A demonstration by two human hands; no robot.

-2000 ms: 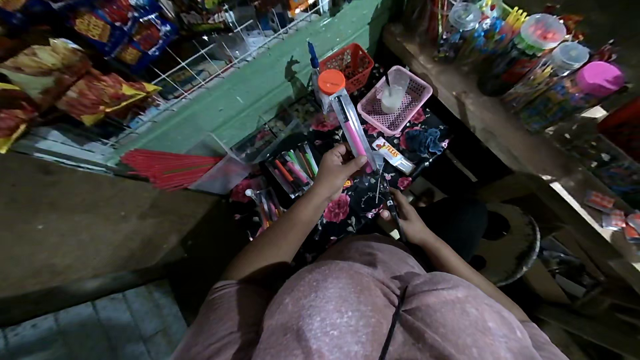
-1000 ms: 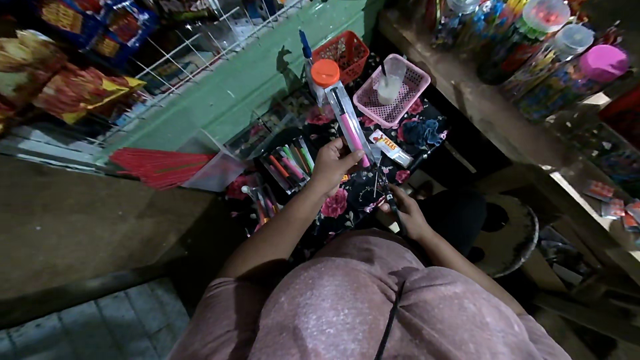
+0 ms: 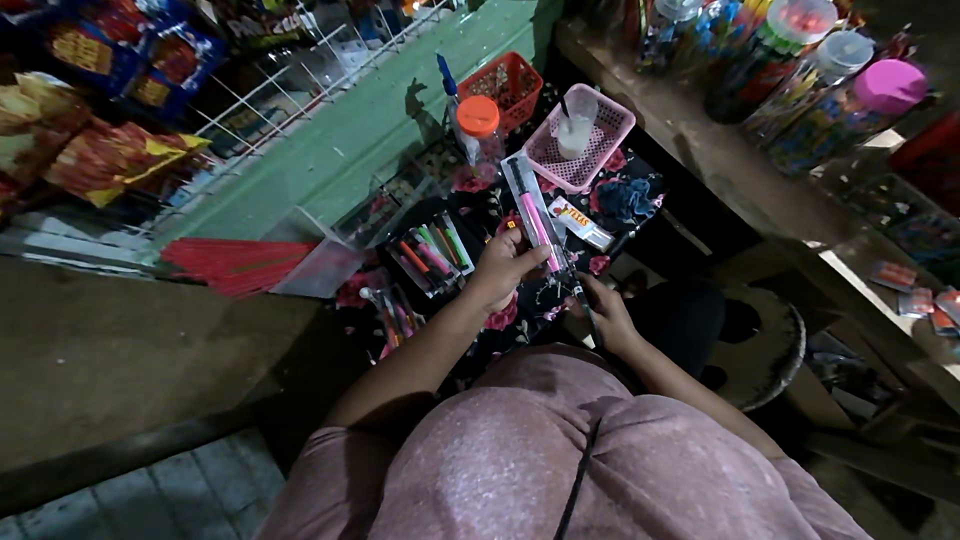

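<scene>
My left hand grips a clear plastic sleeve with a pink and black pen-like item inside. Its lower end meets a slim dark tool, which my right hand holds; whether this is a pair of scissors or another tool I cannot tell. Left of my left hand lie colourful pens or markers in a dark case. More pens in a clear pack rest nearer my left forearm. A small white pack with orange lettering sits just beyond my hands on the black flowered cloth.
A pink basket holds a cup; behind are a red basket and an orange-lidded jar. Red sticks lie at left. Candy jars line the wooden shelf at right. Snack packets hang on a white wire rack.
The far end of the plastic sleeve has come down from beside the orange-lidded jar to near the pink basket. Both hands keep their hold.
</scene>
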